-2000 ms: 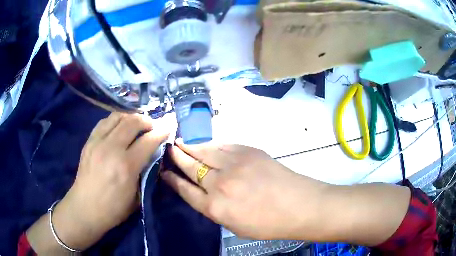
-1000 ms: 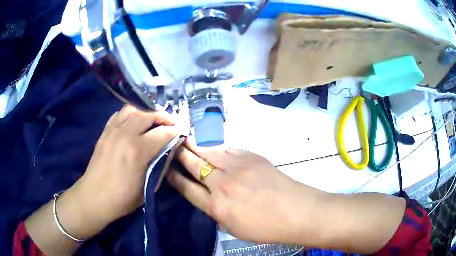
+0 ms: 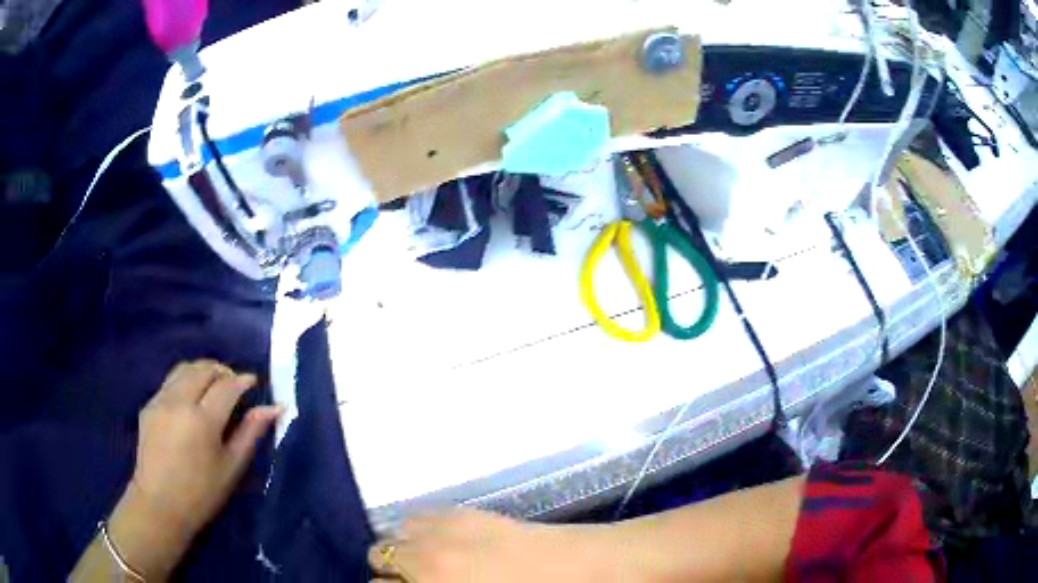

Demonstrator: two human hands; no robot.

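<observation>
The navy garment [image 3: 114, 285] is heaped left of the needle area and over the lap. A white strip [image 3: 286, 364] runs along it down from the presser foot area [image 3: 298, 241], beside the grey-blue cylindrical attachment [image 3: 322, 271]. My left hand [image 3: 188, 438] lies on the navy cloth, with its thumb tip at the white strip; whether it pinches cloth is unclear. My right hand [image 3: 455, 549] is at the table's front edge by the navy cloth, its fingers cut off by the bottom of the picture.
Scissors with yellow and green handles [image 3: 620, 282] lie right of the needle. Navy and white scraps [image 3: 461, 228] lie behind. The white machine [image 3: 256, 85] carries cardboard [image 3: 427, 128], a mint-green block [image 3: 558, 139] and a control panel [image 3: 785, 97]. A ruler band [image 3: 603, 469] edges the table.
Both hands have moved away from the needle towards the lap, the right one to the table's front edge. They have moved apart. The view has shifted, showing more of the machine.
</observation>
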